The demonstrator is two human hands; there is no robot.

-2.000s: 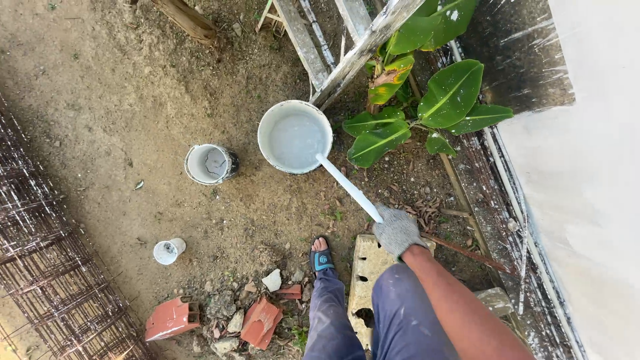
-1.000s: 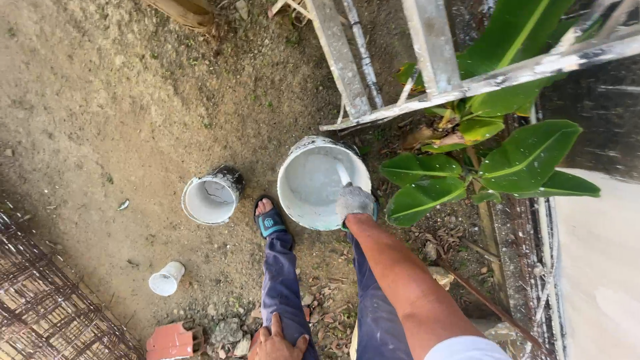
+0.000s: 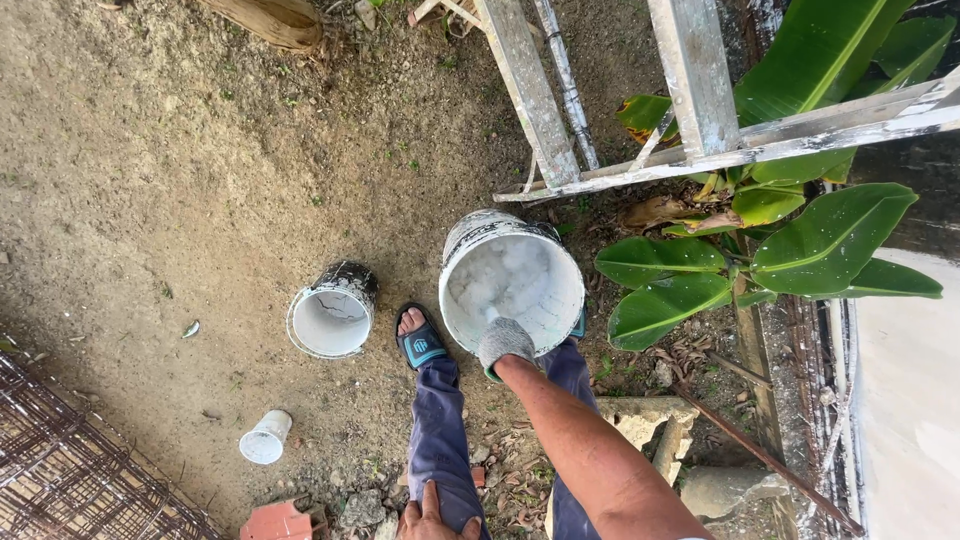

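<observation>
My right hand (image 3: 508,343), in a grey knit glove, is closed on a white stick whose lower part goes into the large paint-spattered bucket (image 3: 450,300). Cloudy whitish material (image 3: 510,274) lies in that bucket. My left hand (image 3: 439,520) is bare and rests on my left trouser leg near the knee, fingers spread. Left of my sandalled foot (image 3: 420,337) is a smaller bucket (image 3: 358,281), dark outside and white inside, with a wire handle. A small white plastic cup (image 3: 276,424) lies tilted on the ground further left.
A paint-spattered ladder (image 3: 626,176) stands at the upper right, by a broad-leaved plant (image 3: 825,240). Rusty wire mesh (image 3: 67,457) lies at lower left. Broken tile (image 3: 276,523) and concrete pieces (image 3: 720,487) lie near my legs. A white wall (image 3: 907,390) is at right.
My gloved hand has come from right of the large bucket to its near rim, still gripping the stick. My left hand has come into view on my leg. My feet now stand nearer the bucket.
</observation>
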